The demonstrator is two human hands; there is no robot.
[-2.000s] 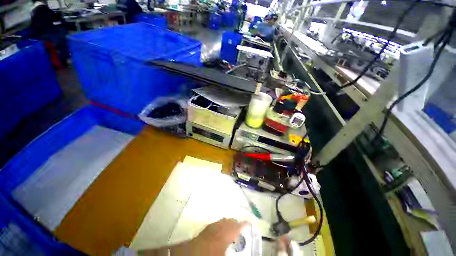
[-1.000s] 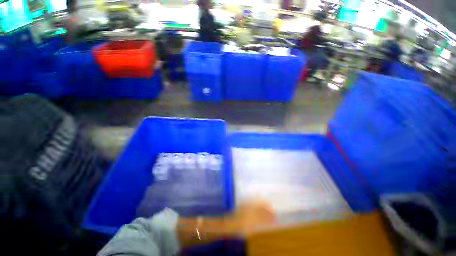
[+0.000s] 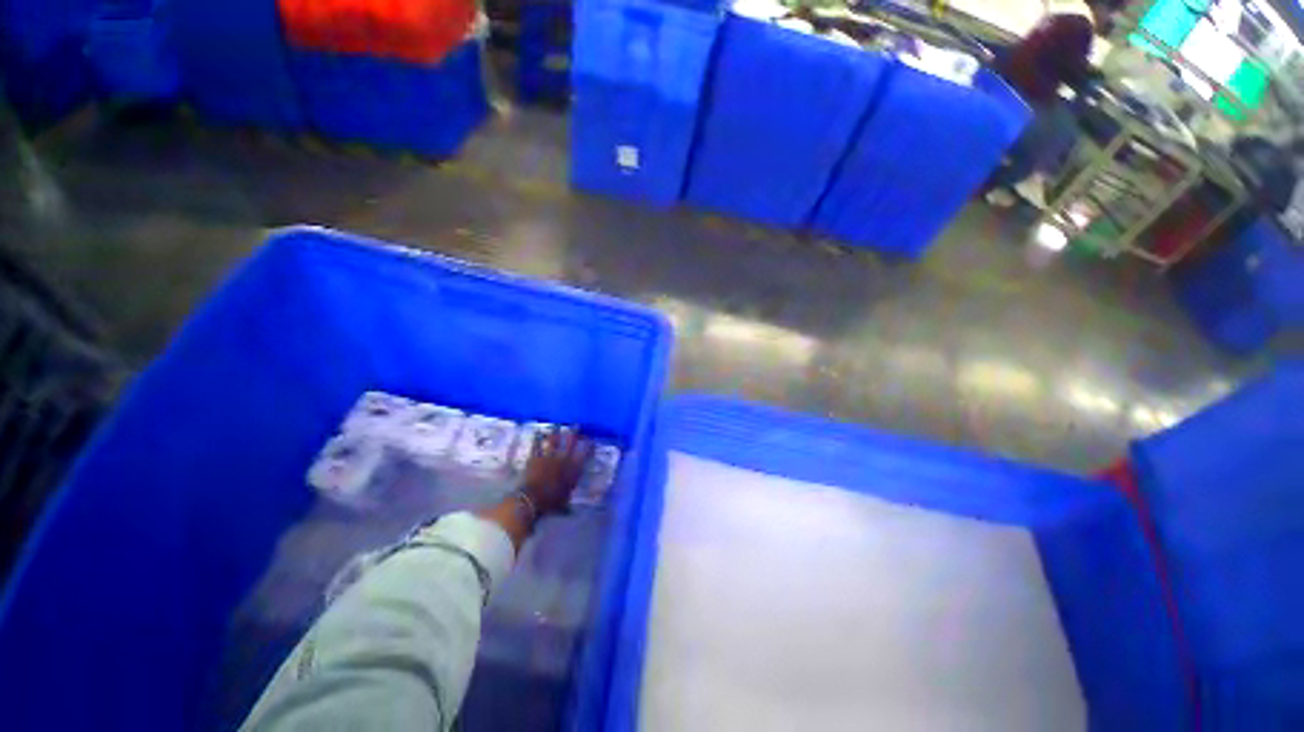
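White cube sockets [image 3: 486,441] stand in a row along the far inner wall of the left blue bin [image 3: 429,275], with one more in front at the row's left end. My left hand [image 3: 558,469] is down in this bin at the row's right end, fingers over the white blocks. Whether it grips one cannot be told. A translucent grey divider sheet [image 3: 300,572] covers the layer nearer me. My right hand is out of the picture.
A second blue bin [image 3: 858,465] with a flat white sheet [image 3: 844,601] inside stands against the right side. A large blue bin [image 3: 1230,501] is at far right. More blue bins [image 3: 787,122] and a person [image 3: 1051,57] are across the floor.
The view has swung from the bench to the bins and closer to them. My left hand, earlier at a white block on the bench, has moved into the left bin at the cube row.
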